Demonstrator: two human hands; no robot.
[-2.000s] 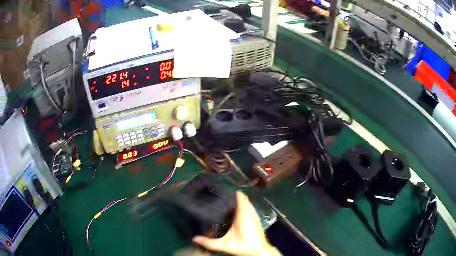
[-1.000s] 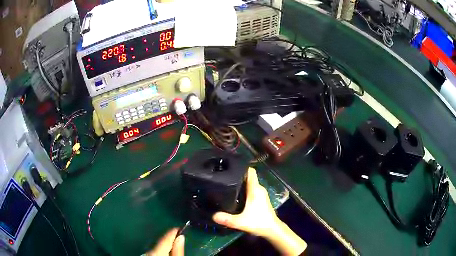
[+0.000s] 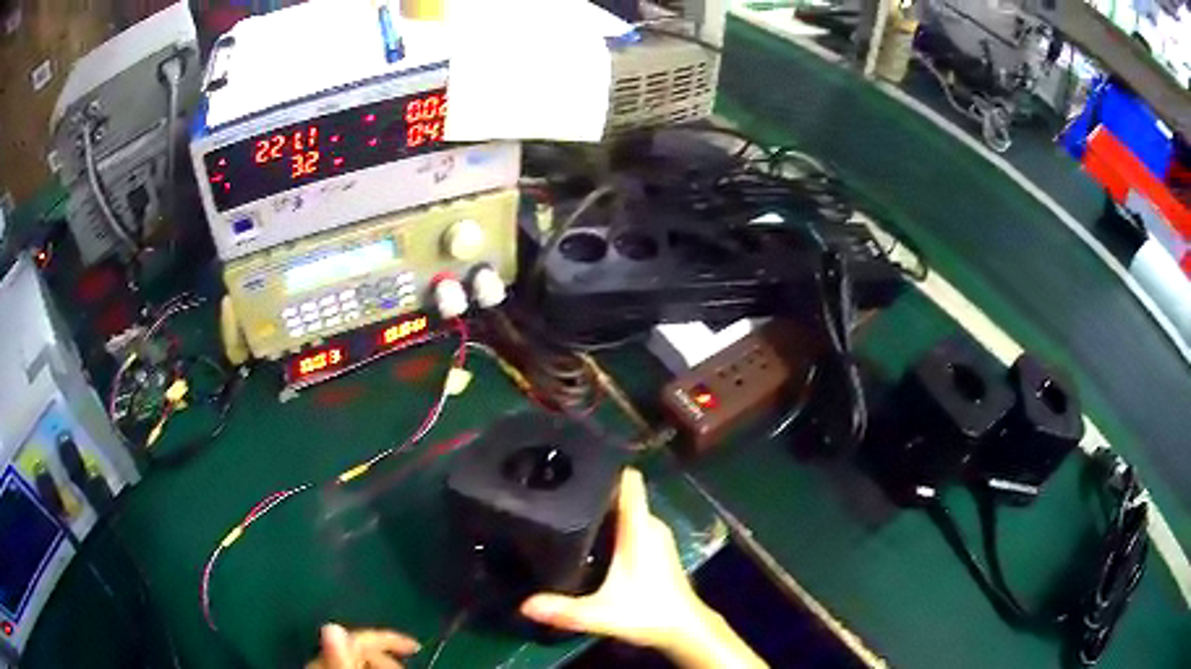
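Note:
A black cube power socket [image 3: 529, 510] stands on the green mat at the front, its round outlet facing up. My right hand [image 3: 640, 575] grips its right side, thumb low on the near face and fingers behind. My left hand [image 3: 363, 647] is low in the picture, cut off by the bottom edge, left of the cube and apart from it; its fingers look loosely spread. A thin dark lead runs between it and the cube. The USB test lead [image 3: 353, 473] curves over the mat left of the cube.
The power meter [image 3: 353, 170] sits on the DC electronic load [image 3: 379, 268] at back left. A brown extension socket [image 3: 731, 392] with a lit switch lies behind the cube. Two more cubes [image 3: 960, 405] stand at right. A long power strip [image 3: 614, 268] lies among black cables.
The cube has gone from a blurred, tilted state to upright on the mat in my right hand. My left hand came into view near the cube, then moved left, away from it.

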